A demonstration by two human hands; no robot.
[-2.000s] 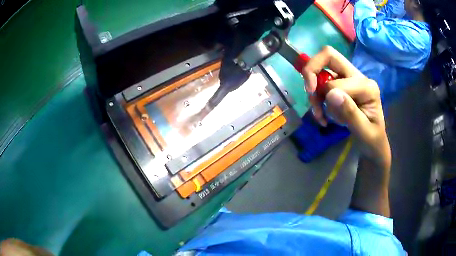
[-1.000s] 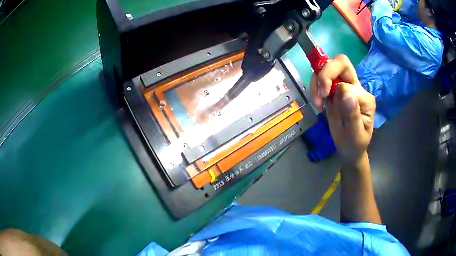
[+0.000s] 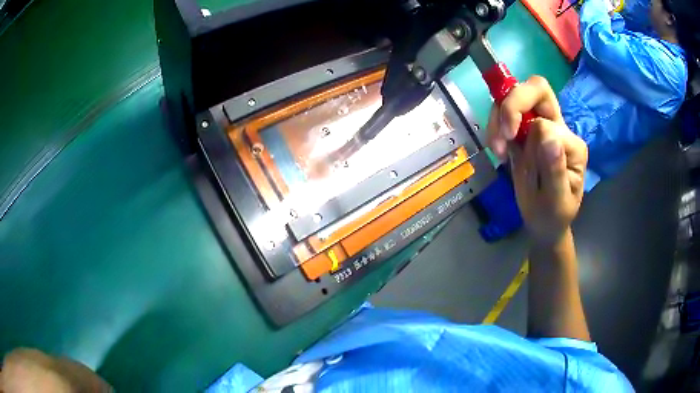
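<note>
The pressing fixture (image 3: 265, 295) has a thick black base with white lettering along its near edge. Its shiny pressure plate (image 3: 384, 150) is covered in glare, with orange nest plates (image 3: 407, 219) around and below it. A small yellow tab (image 3: 334, 260) shows at the near left corner. The black clamp arm (image 3: 403, 96) reaches down over the plate's middle. My right hand (image 3: 543, 157) is closed around the red toggle clamp handle (image 3: 500, 81) at the fixture's right. My left hand (image 3: 50, 374) is cut off at the bottom left corner, its fingers not visible.
A tall black block (image 3: 178, 73) stands at the fixture's back on the green mat (image 3: 115, 230). Another person in a blue smock (image 3: 633, 69) is at the upper right beside a red surface (image 3: 554, 27). A blue bin (image 3: 497, 207) and a yellow line (image 3: 508, 293) are on the floor.
My right hand keeps hold of the red handle, its wrist more upright than two seconds ago. The fixture has shifted right and slightly up in the view. My left hand shows a little more.
</note>
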